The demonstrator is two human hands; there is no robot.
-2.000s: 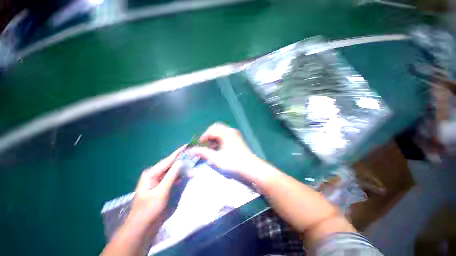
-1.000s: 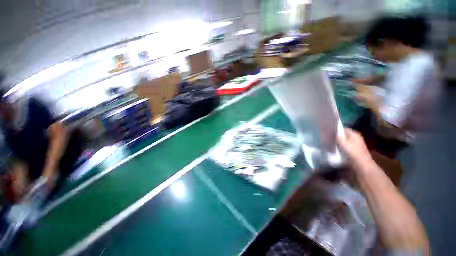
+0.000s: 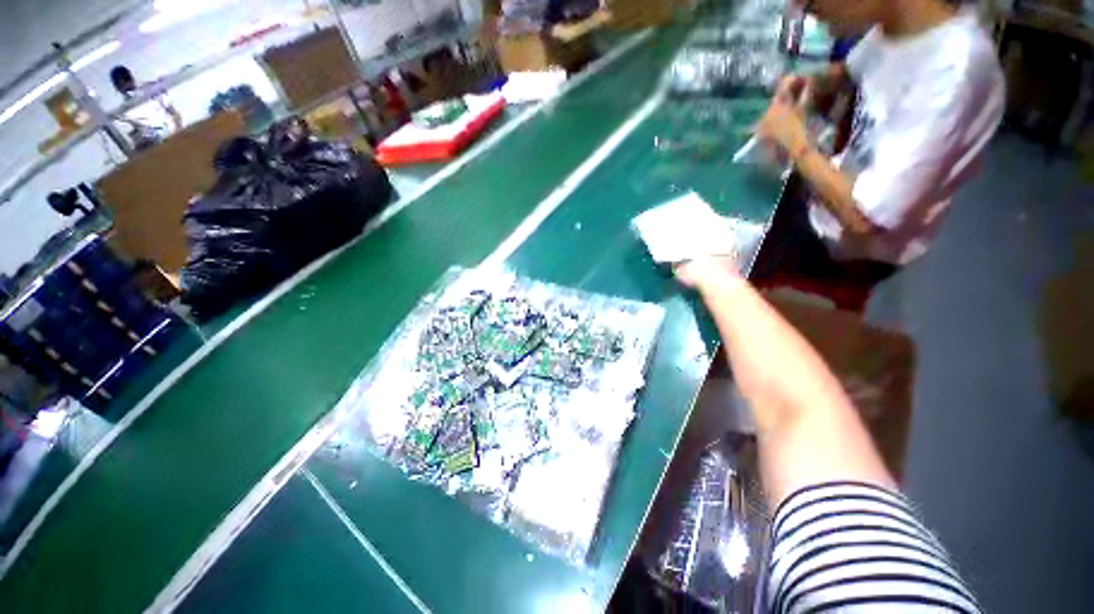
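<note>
My right hand point(image 3: 708, 271) reaches out over the green bench, its fingers at the near edge of a white sheet or stack point(image 3: 681, 228). Whether it grips the sheet is too small and blurred to tell. A clear plastic tray point(image 3: 564, 494) lies on the bench nearer to me, heaped with small green circuit boards point(image 3: 462, 438). My left hand is not in view.
A person in a white shirt point(image 3: 930, 138) sits at the bench on the right. A black plastic bag point(image 3: 282, 210) and a red tray point(image 3: 442, 132) stand along the far side. A cardboard box point(image 3: 858, 360) and clear trays point(image 3: 708, 516) are below the bench's right edge.
The view has swung right along the bench. My left hand has left the picture. My right hand has moved from holding up a pale sheet to the white sheet on the bench.
</note>
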